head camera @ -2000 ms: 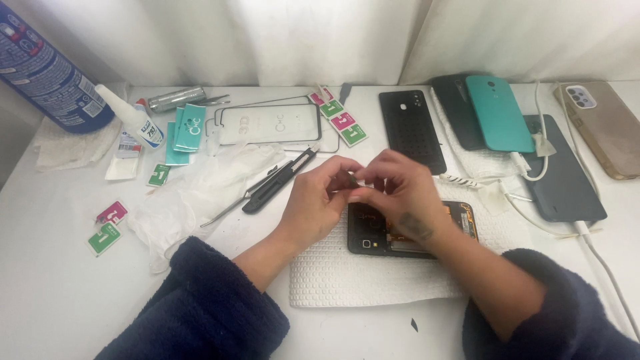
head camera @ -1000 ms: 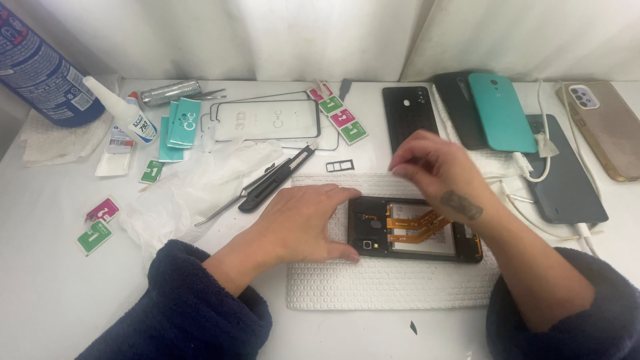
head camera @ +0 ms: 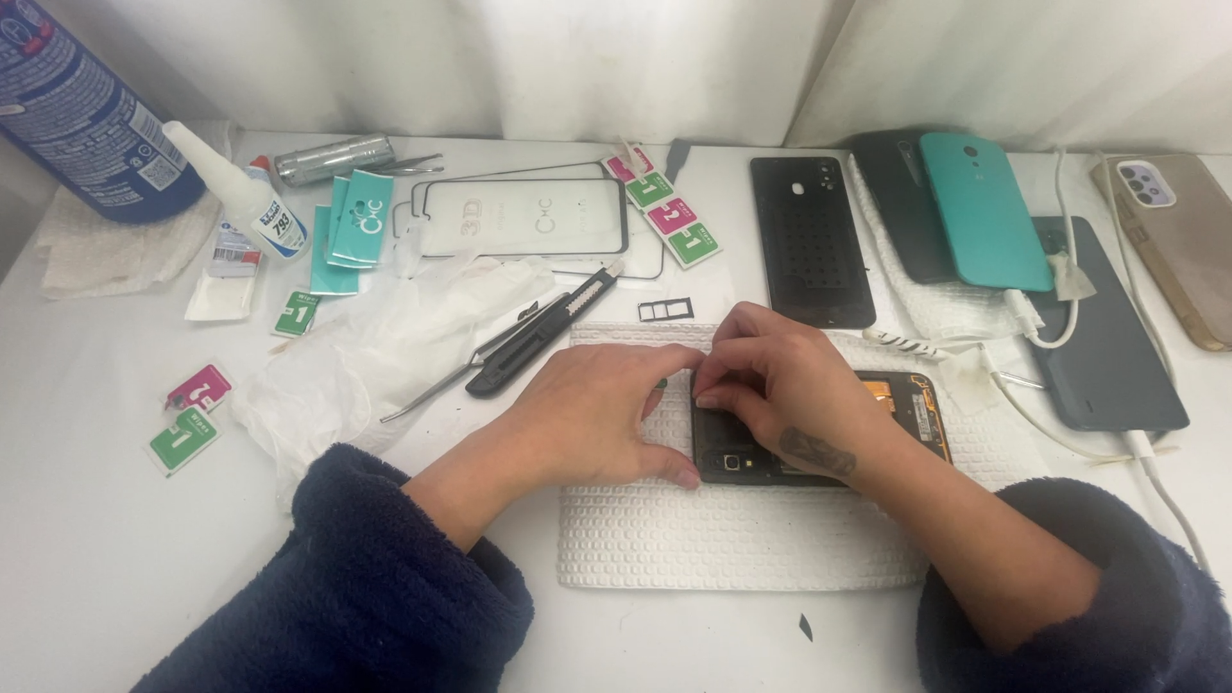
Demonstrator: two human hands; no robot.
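An opened smartphone lies on a textured white paper towel, its orange flex cables partly showing. My left hand steadies the phone's left end, index finger at the top corner and thumb at the bottom corner by the camera. Over the phone's upper left part is my right hand, thumb and fingertips pinched together at the edge; whether something small is between them cannot be told. A SIM tray lies just above the towel. The phone's black back cover rests behind my right hand.
Left of the towel are a black utility knife, tweezers, crumpled clear plastic, and a glue bottle. Screen protectors and wipe packets lie behind. At the right, a teal phone and a grey phone have white cables.
The SIM tray, not visible on the table two seconds ago, lies above the towel. My right hand has come down and left onto the phone's upper left edge since one second ago.
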